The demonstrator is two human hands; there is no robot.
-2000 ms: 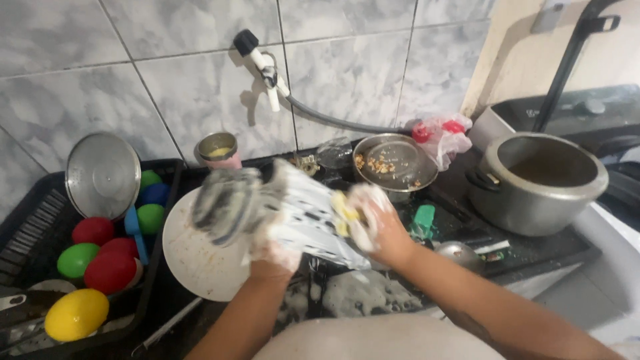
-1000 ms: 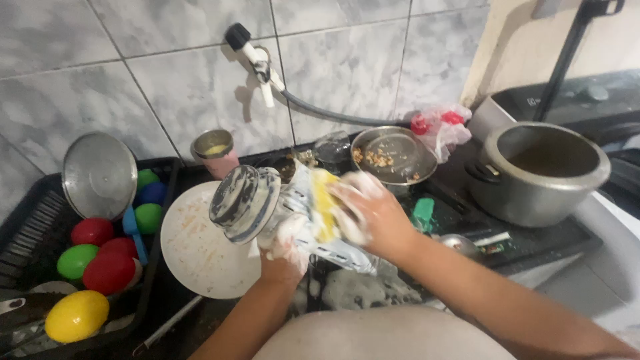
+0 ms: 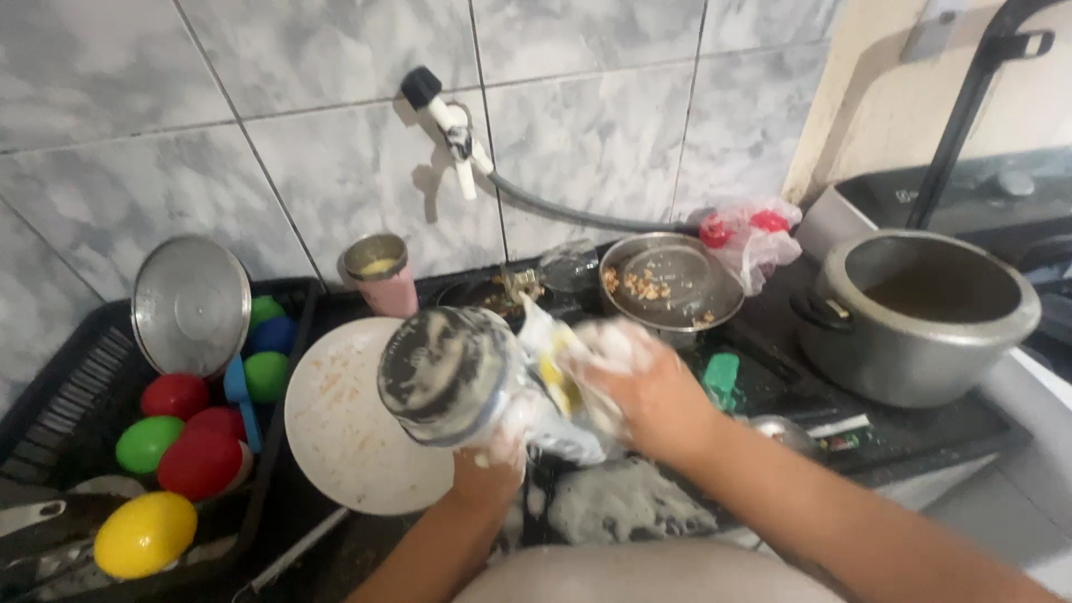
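Below the tap, my left hand (image 3: 502, 435) grips a soapy container with a dark round base (image 3: 448, 373), tilted so the base faces up and left. A pale, lathered part of it extends right, partly hidden by foam and fingers. Covered in suds, my right hand (image 3: 620, 373) holds a yellow sponge (image 3: 554, 377) against that pale part. Behind the container lies a white plate (image 3: 360, 452) with food residue. Foam (image 3: 628, 502) covers the surface beneath my hands.
A black dish rack (image 3: 50, 394) with colourful cups and a metal lid (image 3: 191, 306) stands left. Behind are a pink cup (image 3: 388, 289), a metal pan with scraps (image 3: 670, 280) and a plastic bag (image 3: 758, 243). A large pot (image 3: 921, 327) stands right, beside a green object (image 3: 720, 377).
The container has turned so its dark base faces me more. My right hand has stayed on it with the sponge, shifting along the pale part.
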